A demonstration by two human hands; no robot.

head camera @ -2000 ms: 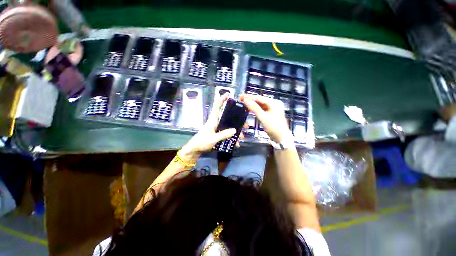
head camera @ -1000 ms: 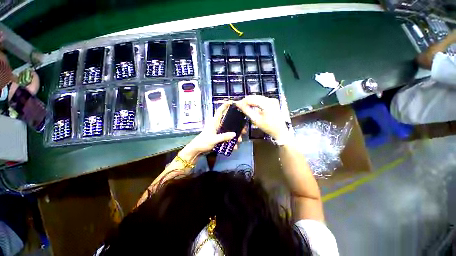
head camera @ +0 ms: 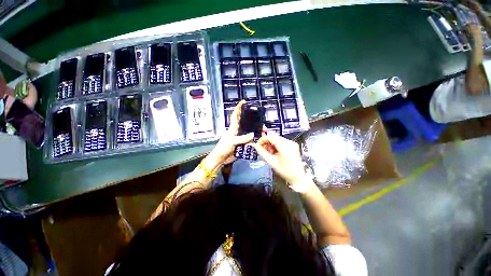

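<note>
My left hand (head camera: 227,144) holds a keypad phone (head camera: 250,123) front up, its black screen end pointing away from me, over the bench's near edge. My right hand (head camera: 278,153) is at the phone's right side near the keys, fingers bent together; whether they grip anything is too small to tell. The clear phone tray (head camera: 146,146) lies to the left, with several phones front up and two reverse up (head camera: 166,117) in the near row. The lens tray (head camera: 219,81) with small dark square parts lies beyond my hands; the phone and my hands cover part of its near side.
A thin dark tool (head camera: 308,66) lies right of the lens tray. A yellow strip (head camera: 247,28) lies beyond it. Clear film (head camera: 337,156) is heaped at the near edge. A white object (head camera: 378,92) is at right, a dark smartphone (head camera: 26,123) at left. Another person's arm (head camera: 476,59) shows at right.
My right hand has moved from the phone's top end down to its key end. The phone is held more upright in the picture. The view has turned, shifting the trays left.
</note>
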